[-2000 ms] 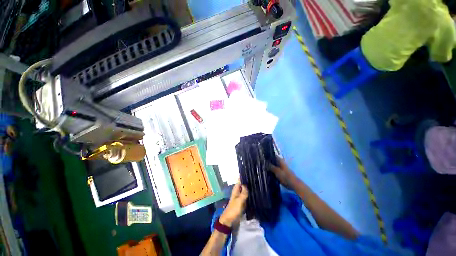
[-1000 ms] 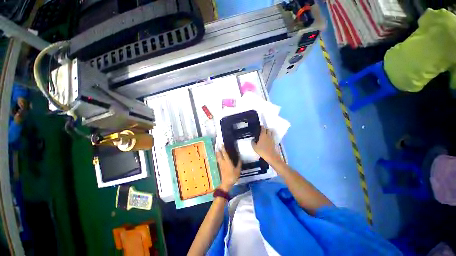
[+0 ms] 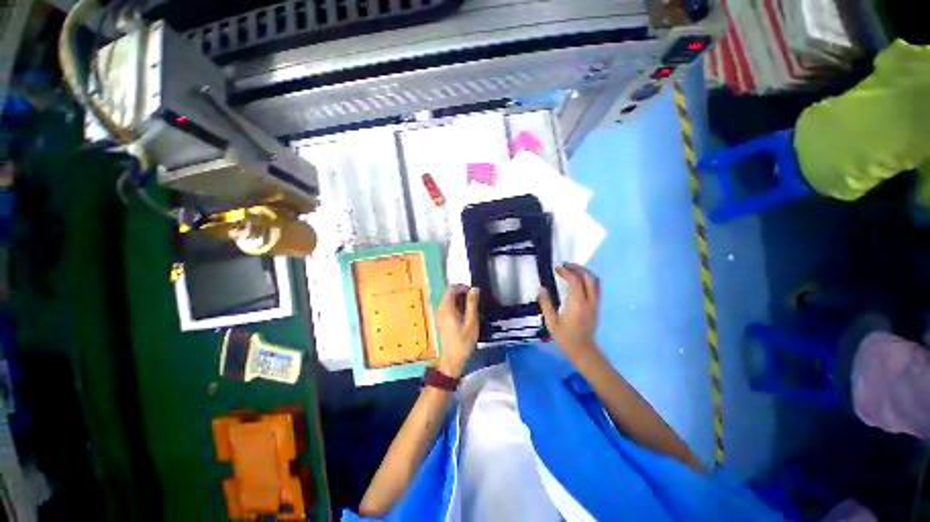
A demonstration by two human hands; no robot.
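Observation:
A pile of black plastic frames [image 3: 477, 250] with open windows lies on white separator sheets [image 3: 579, 219] at the front right of the white machine bed. The top frames are slightly fanned out. My left hand [image 3: 458, 324] is at the left edge of the frames, fingers bent against it. My right hand [image 3: 573, 309] is at their lower right edge, thumb on the frame and fingers partly spread. The orange nest plate [image 3: 394, 311] on its green base lies left of my left hand, with no frame on it.
The dispensing machine's brass-coloured head [image 3: 270, 232] hangs at the left. Below it are a black panel in a white-edged tray [image 3: 231, 318], a white-yellow device [image 3: 261, 357] and an orange fixture [image 3: 259, 464]. Pink pieces [image 3: 481, 173] lie behind the frames. A person in yellow-green [image 3: 867, 122] sits at the right.
The frames, first held upright as a bundle between both hands, now lie flat on the sheets. My hands have moved to their lower side edges. The camera view has shifted.

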